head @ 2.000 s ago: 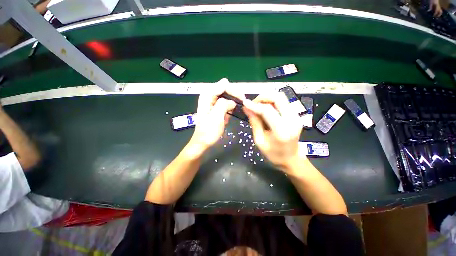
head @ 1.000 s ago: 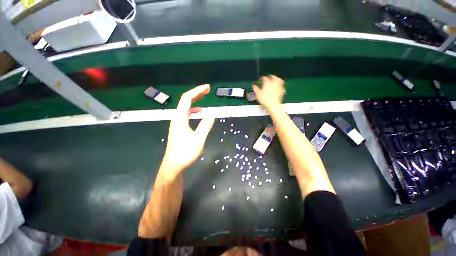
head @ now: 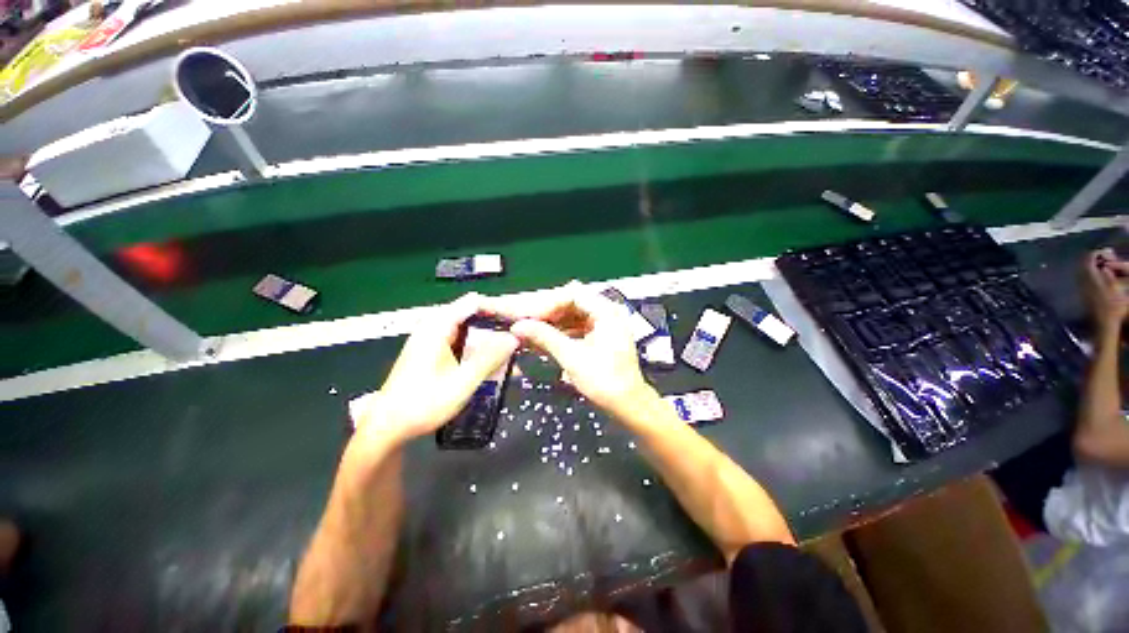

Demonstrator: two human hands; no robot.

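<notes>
A dark bar-shaped mobile phone point(head: 472, 418) is held upright in the picture above the bench, its keypad end towards me. My left hand point(head: 430, 375) is closed around its upper part and partly covers it. My right hand point(head: 597, 354) meets it at the phone's top end, fingertips against it; whether they also pinch a small part cannot be seen. Small white parts point(head: 560, 427) lie scattered on the bench just right of the held phone. Waiting phones point(head: 706, 339) lie to the right, some partly behind my right hand. Another waiting phone point(head: 360, 409) shows beside my left hand.
Phones point(head: 471, 266) are spaced along the green conveyor point(head: 570, 235) beyond the white rail point(head: 297, 334). A shiny black blister tray point(head: 922, 328) covers the right of the bench. A grey upright point(head: 105, 272) stands at left. Another person's arm point(head: 1101, 390) is at the far right.
My right hand has come back from the conveyor to meet my left hand, and a phone is now held between them. The view has turned to the right.
</notes>
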